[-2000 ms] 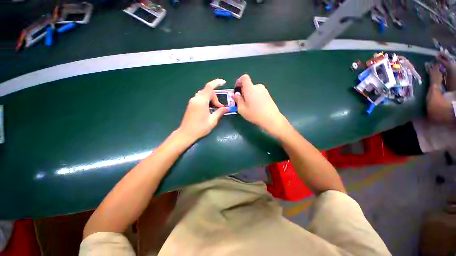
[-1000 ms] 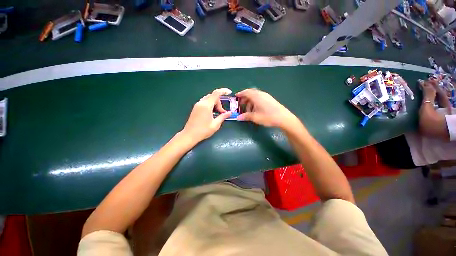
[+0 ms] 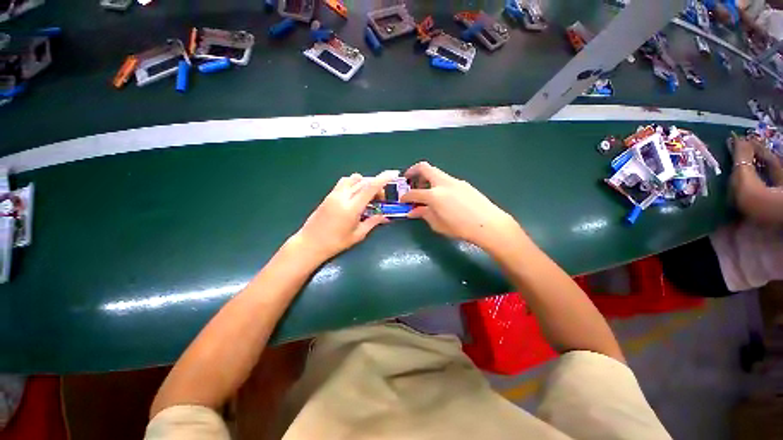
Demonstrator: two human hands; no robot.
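Note:
A small pale housing frame (image 3: 403, 184) with a dark window is held above the glossy green surface at the centre. A blue cell (image 3: 396, 209) lies along its near edge. My left hand (image 3: 340, 214) grips the frame's left side, with the thumb at the near edge. My right hand (image 3: 448, 204) holds the right side, with fingers at the upper right corner and along the near edge. Fingers hide both ends of the frame, and small parts inside cannot be made out.
Piled units (image 3: 659, 167) lie at the right, and white frames (image 3: 19, 225) at the left edge. A pale rail (image 3: 257, 129) and a slanted grey post (image 3: 592, 60) border the far belt with scattered units. Another person's arm (image 3: 757, 185) is at the right. Red plastic baskets (image 3: 506, 335) are below.
The units on the far belt have shifted right. The blue cell shows more fully along the frame's near edge. My right fingers have shifted on the frame, and both hands still hold it.

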